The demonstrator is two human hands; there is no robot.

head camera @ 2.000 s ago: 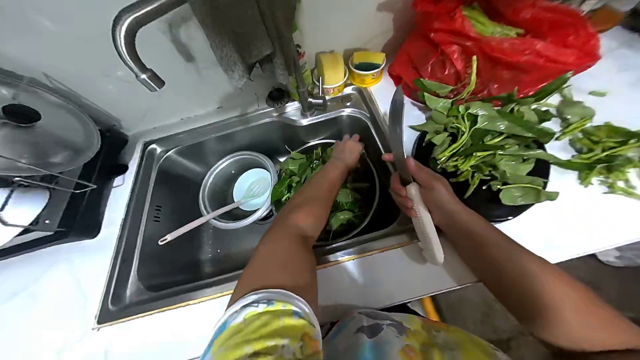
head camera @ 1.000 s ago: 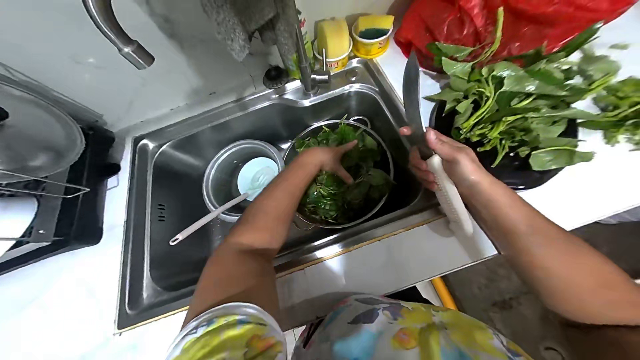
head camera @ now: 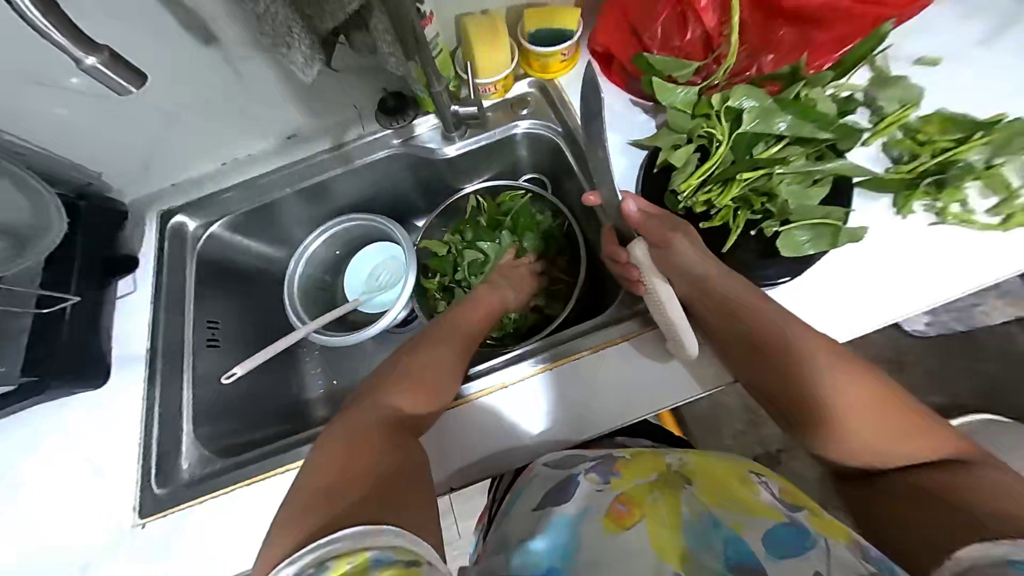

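My left hand (head camera: 516, 280) is in a round metal pot (head camera: 578, 276) in the sink, its fingers among leafy greens (head camera: 472, 248) and partly hidden by them; whether it grips any cannot be told. In my right hand (head camera: 648, 240), over the sink's right edge, is a knife (head camera: 598, 136), blade pointing up and away, its pale handle (head camera: 662, 300) toward me. Beside that hand, more leafy greens (head camera: 768, 136) with long stems heap over a black bowl (head camera: 780, 264).
Left of the pot, a metal pot (head camera: 300, 272) in the sink (head camera: 240, 408) holds a light-blue bowl (head camera: 372, 268) and a slotted spoon (head camera: 296, 334). A faucet (head camera: 444, 88), sponges in tubs (head camera: 484, 48), a red plastic bag (head camera: 640, 40), loose greens (head camera: 960, 168) and a black dish rack (head camera: 76, 296) surround it.
My left hand has moved from the far side of the pot down into the greens nearer its middle. The knife stays in my right hand. The view has shifted somewhat.
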